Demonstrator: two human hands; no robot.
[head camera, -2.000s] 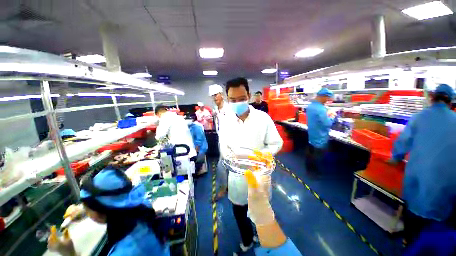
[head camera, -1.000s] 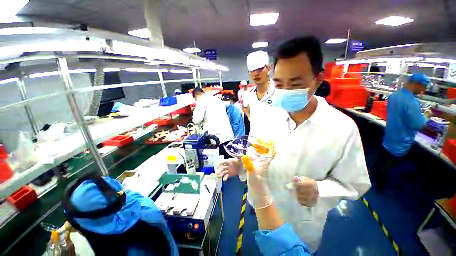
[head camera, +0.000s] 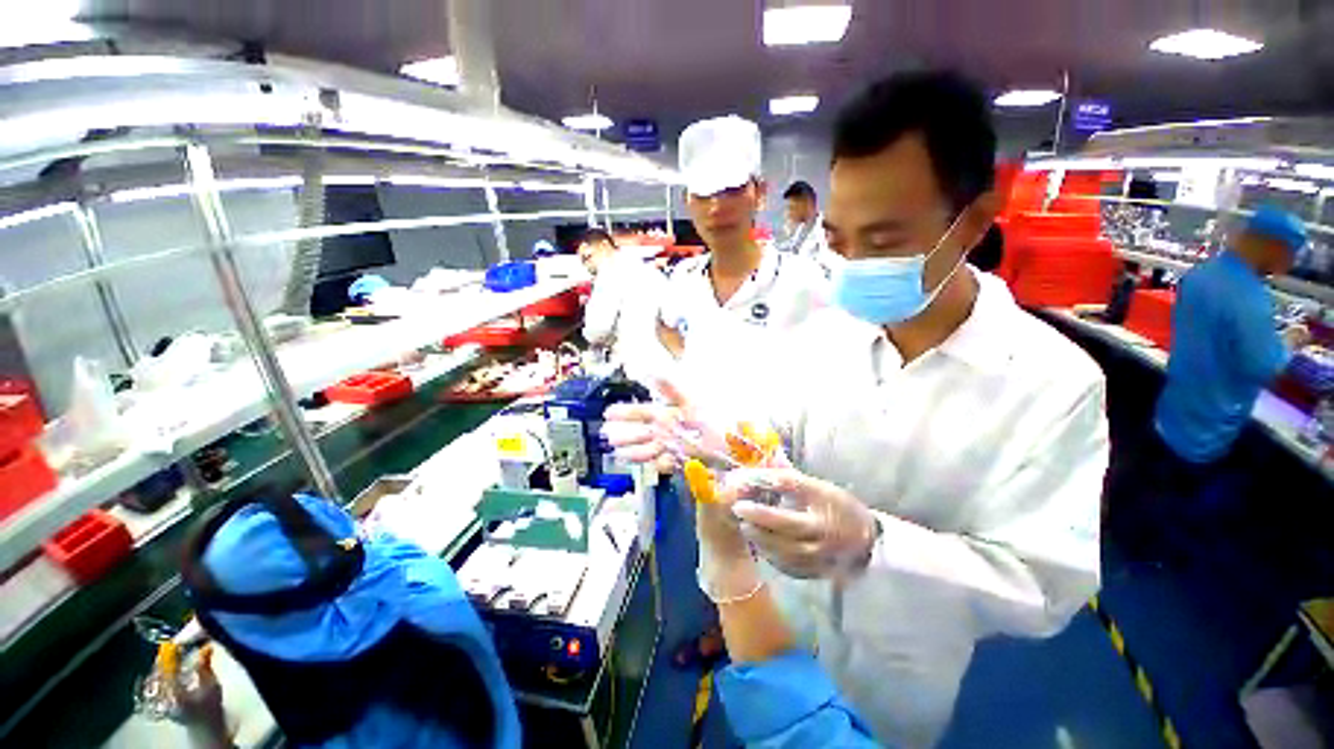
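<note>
My right hand (head camera: 727, 512), in a pale glove with yellow-orange finger cots and a blue sleeve, is raised near the middle of the view. Its fingers are closed on a glossy clear plastic bag (head camera: 764, 495), mostly covered by hands. What is in the bag cannot be made out. The masked person's gloved hand (head camera: 819, 524) overlaps my fingers and the bag from the right. That person's other hand (head camera: 651, 435) is spread just left of the bag. My left hand is not in view.
The masked person (head camera: 966, 424) in white stands close in front; another in a white cap (head camera: 720, 198) stands behind. A blue-capped worker (head camera: 351, 615) is at lower left, beside a bench machine (head camera: 534, 644) and shelf (head camera: 220, 388). Another worker (head camera: 1222, 344) is at right.
The masked person has come closer and brought both hands to the bag. My raised hand has shifted slightly left and is now partly covered. The view has turned left since the oldest frame.
</note>
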